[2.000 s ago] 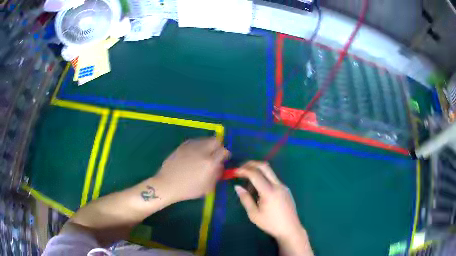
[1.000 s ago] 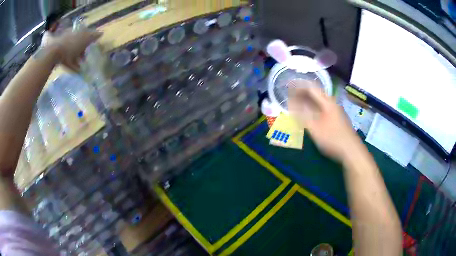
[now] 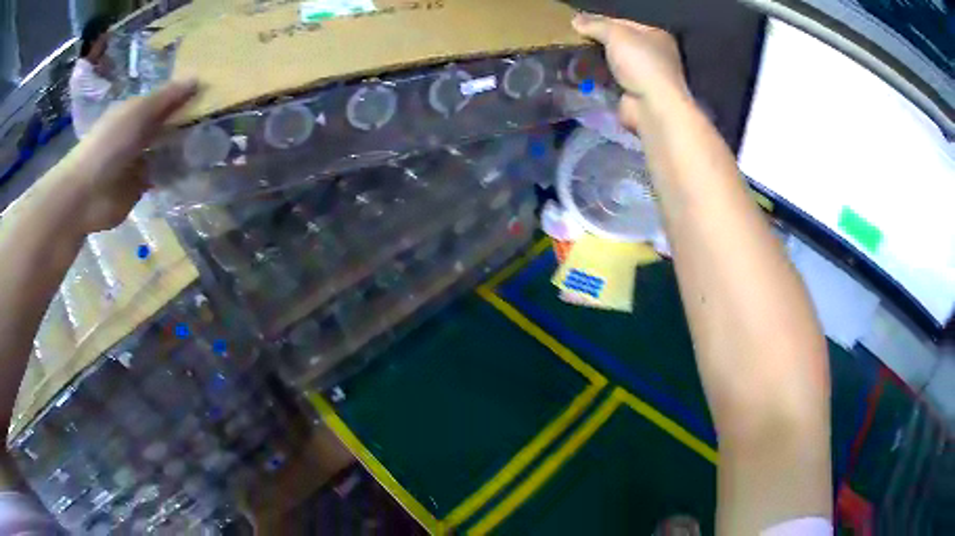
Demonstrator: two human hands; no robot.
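A clear tray (image 3: 372, 108) with a row of round units along its side lies at the top of a tall stack of clear trays (image 3: 346, 262). A brown cardboard sheet (image 3: 387, 40) with a pale green label covers it. My left hand (image 3: 117, 157) grips the tray's left end, its fingers over the cardboard edge. My right hand (image 3: 634, 61) grips the right end at the far corner. Whether the tray is lifted clear of the stack is hard to tell.
Green mat (image 3: 471, 398) with yellow and blue tape is right of the stack. A white fan (image 3: 613, 188) and yellow card (image 3: 602, 274) stand behind it. The monitor (image 3: 848, 157) is at right. Another tray stack (image 3: 126, 440) is at lower left. A person (image 3: 89, 84) shows far left.
The view has turned left from the mat to the stacks. My right hand has moved from before the fan to the tray's right end. My left hand has come down onto its left end.
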